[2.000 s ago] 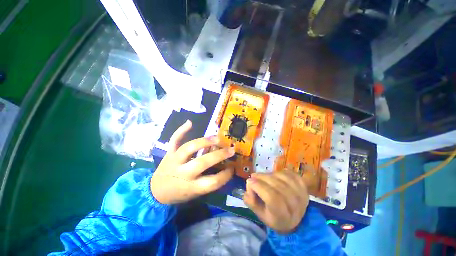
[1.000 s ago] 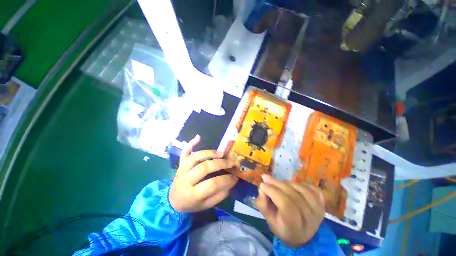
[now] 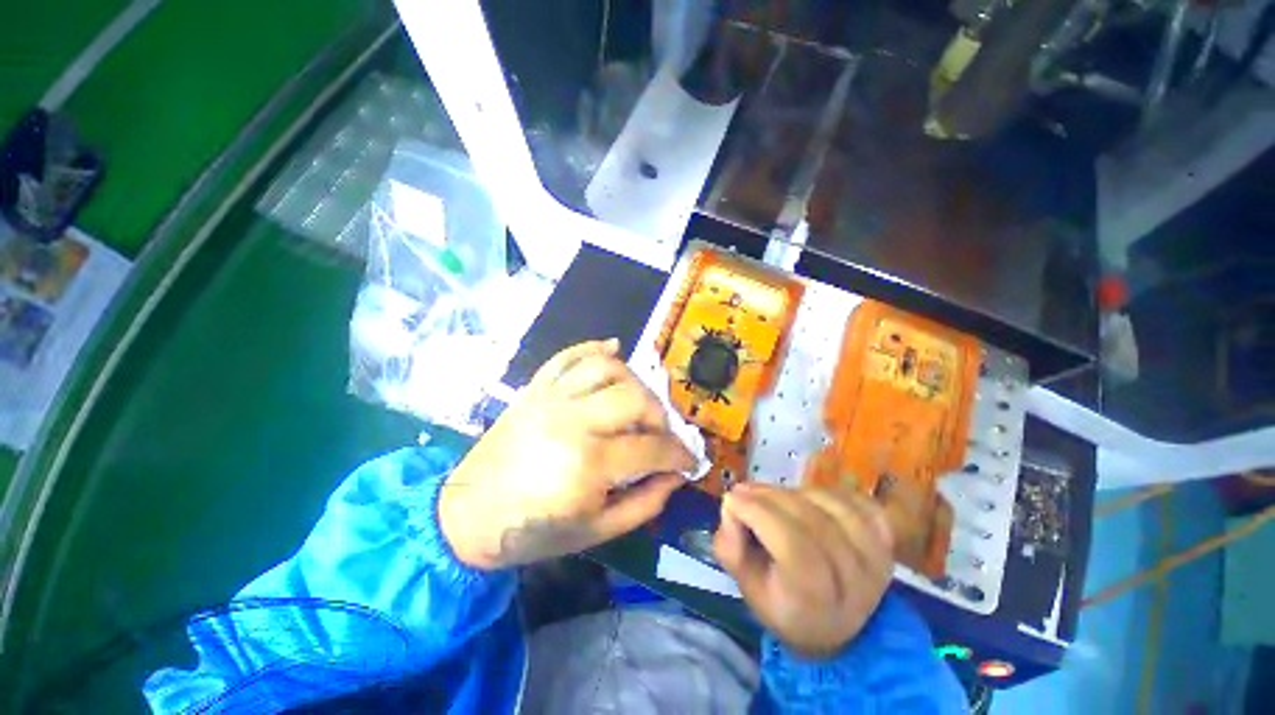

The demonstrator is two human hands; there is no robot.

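Observation:
The left orange fixture with a black spiky centre component lies on the perforated base plate. The right orange fixture lies beside it. My left hand holds a white wipe at the near left edge of the left fixture. My right hand is at the near end of the fixtures with its fingertips pinched together; whether a thin tool or small part is between them cannot be made out.
Clear plastic bags and a blister tray lie left of the machine. The white frame rises beside them. Small metal parts sit at the right front, above a red-lit button.
A white wipe now shows in my left hand, which has turned palm down and closed more around it. My right hand stays near the fixture's near end. The camera view has shifted.

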